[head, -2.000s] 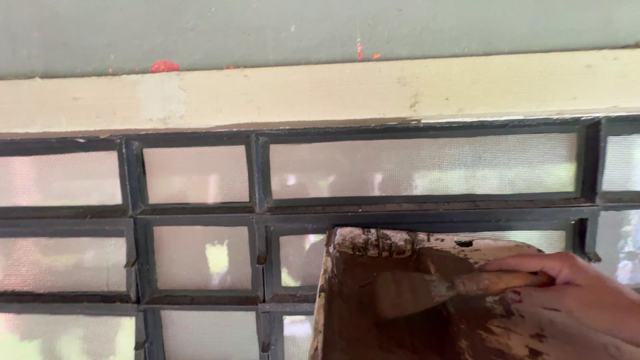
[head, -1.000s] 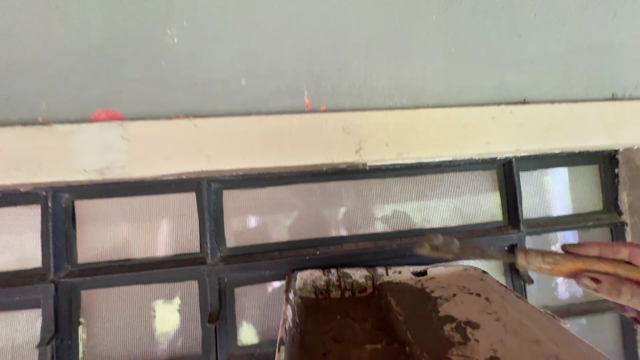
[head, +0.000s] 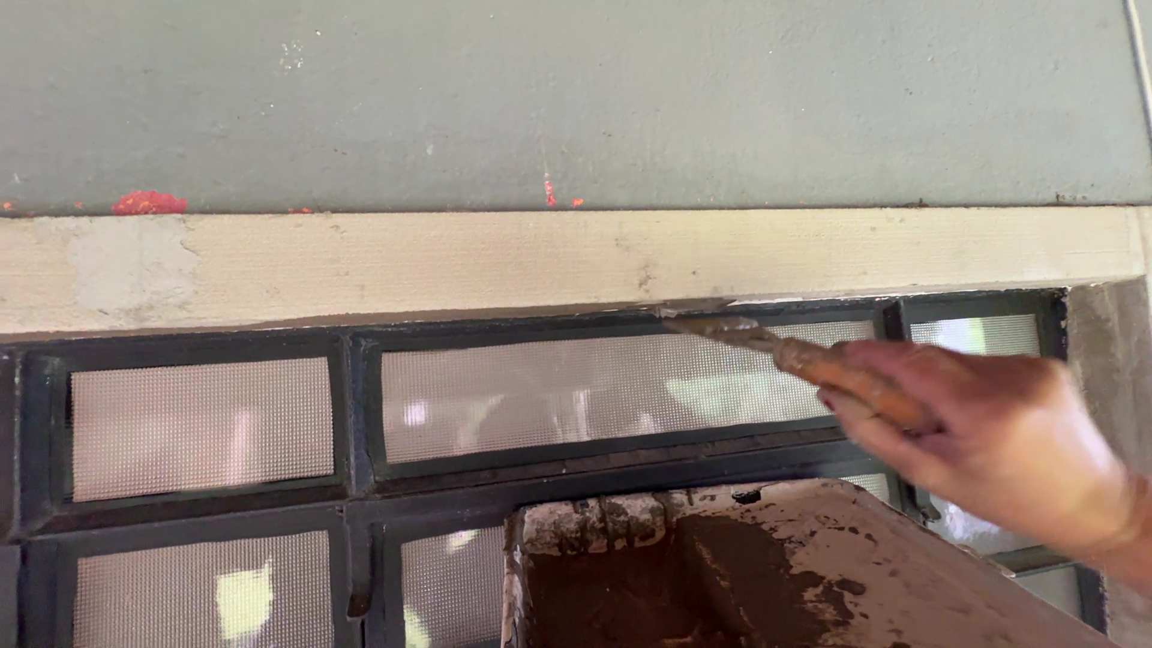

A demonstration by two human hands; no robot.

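Observation:
My right hand (head: 972,432) grips the orange-brown handle of a putty knife (head: 765,344). The blade points left and lies at the joint between the cream wooden strip (head: 450,261) and the dark window frame (head: 360,414). Below the hand is a paint tray (head: 837,540), its inside coated with brown paste (head: 630,585) and its rim smeared. What holds the tray is out of view. My left hand does not show.
A grey painted wall (head: 630,108) with red spots (head: 150,202) rises above the strip. Textured glass panes (head: 202,414) fill the dark frame. At the right stands a rough vertical post (head: 1111,387).
Two seconds ago the putty knife was down in the tray; a second ago it was raised above the tray's rim. Now its blade is at the lower edge of the cream strip.

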